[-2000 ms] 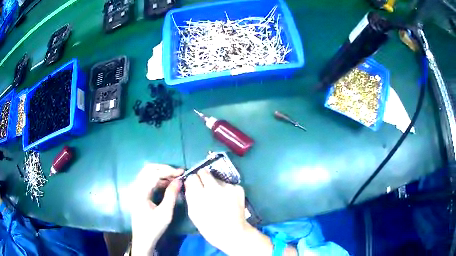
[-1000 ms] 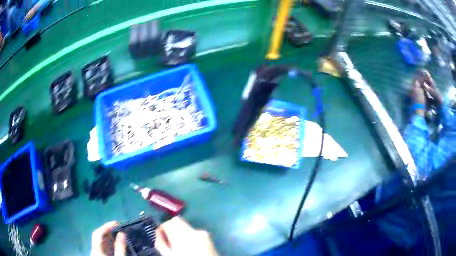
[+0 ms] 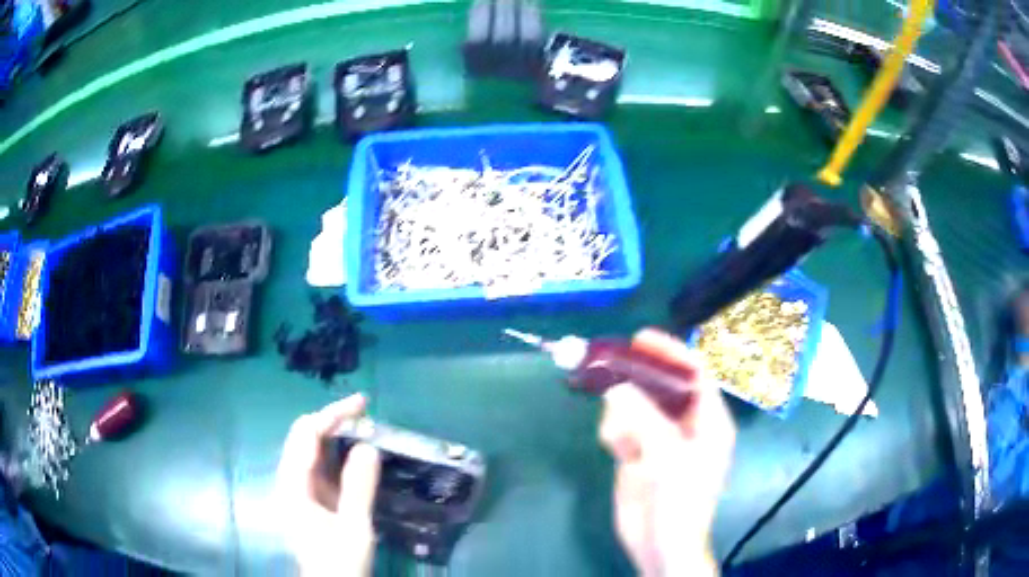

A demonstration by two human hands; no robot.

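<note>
My left hand [image 3: 327,485] grips a black housing [image 3: 423,485] by its left end, at the bottom centre, held over the green bench top. The housing is open, with dark slots inside; its details are blurred. My right hand [image 3: 671,473] holds a dark red bottle [image 3: 632,374] to the right of the housing. The bottle is lifted, with its pale nozzle pointing up and left. The nozzle does not touch the housing.
A large blue bin [image 3: 497,299] of white pins stands ahead. Loose black parts [image 3: 322,340] and an open black case [image 3: 222,291] lie left. A black electric screwdriver [image 3: 750,254] hangs over a bin of brass parts [image 3: 754,349]. Its cord [image 3: 841,471] loops down at right. More housings [image 3: 374,92] lie behind.
My right hand has let go of the housing and picked up the red bottle from the bench. My left hand still holds the housing. The view has swung left from a second ago.
</note>
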